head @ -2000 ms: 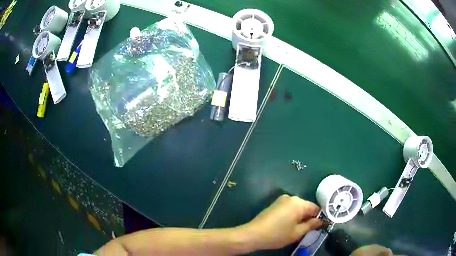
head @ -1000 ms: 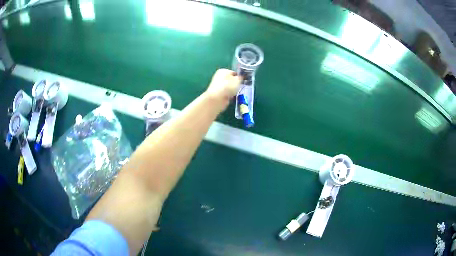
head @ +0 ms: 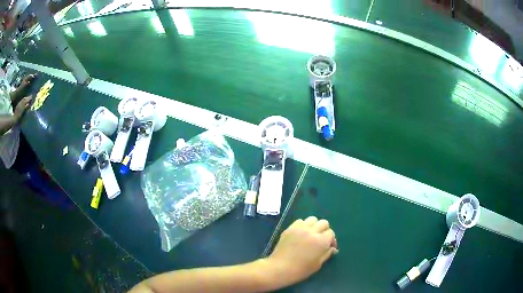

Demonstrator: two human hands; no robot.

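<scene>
My left hand (head: 305, 247) is over the dark green bench at lower centre, fingers curled together, with nothing seen in it. My right hand is out of the picture. A white handheld fan (head: 323, 94) with a blue battery lies on the green conveyor belt. Another open fan (head: 272, 180) with a grey battery (head: 251, 196) lies above and left of my hand, its head at the pale rail. A third fan (head: 447, 246) lies at the right, its head at the rail and a grey battery (head: 413, 273) hanging on a wire beside it.
A clear bag of screws (head: 198, 189) lies left of centre on the bench. Several fans (head: 143, 140) with blue and yellow batteries lie left of it. A neighbouring person (head: 10, 120) stands at the far left by a yellow pile (head: 42, 95). A pale rail (head: 367, 177) edges the belt.
My left hand first held a fan on the bench, then carried it over the belt. Now it has let go and is back over the bench; that fan lies on the belt.
</scene>
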